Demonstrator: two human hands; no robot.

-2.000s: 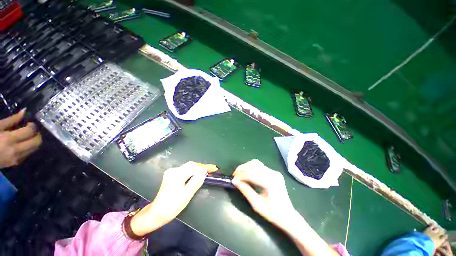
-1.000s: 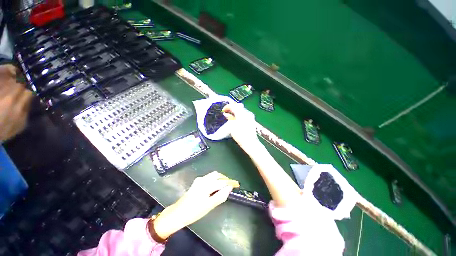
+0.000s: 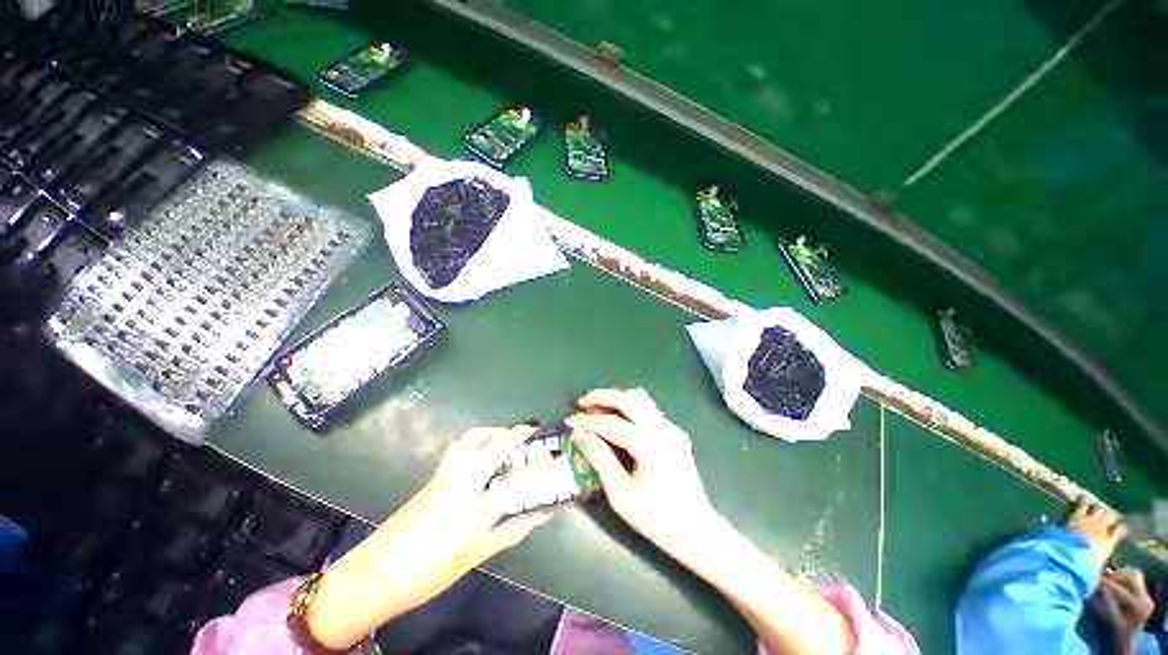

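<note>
A phone unit with silvery patches and green board showing is held face up low over the bench. My left hand grips its left end, thumb and fingers on its edges. My right hand has its fingertips at the unit's right end and upper edge; whether a small part is pinched there cannot be told. The left parts bag and the right parts bag, both white with black pieces inside, stand open beyond my hands.
A set-aside phone unit lies beside the clear blister tray. Black trays fill the far left. Several phone units lie along the green belt behind the whitish strip. A blue sleeve and hands are at the lower right.
My right hand has come back from the left parts bag to the phone unit. The unit now shows its silvery and green face. The view has shifted.
</note>
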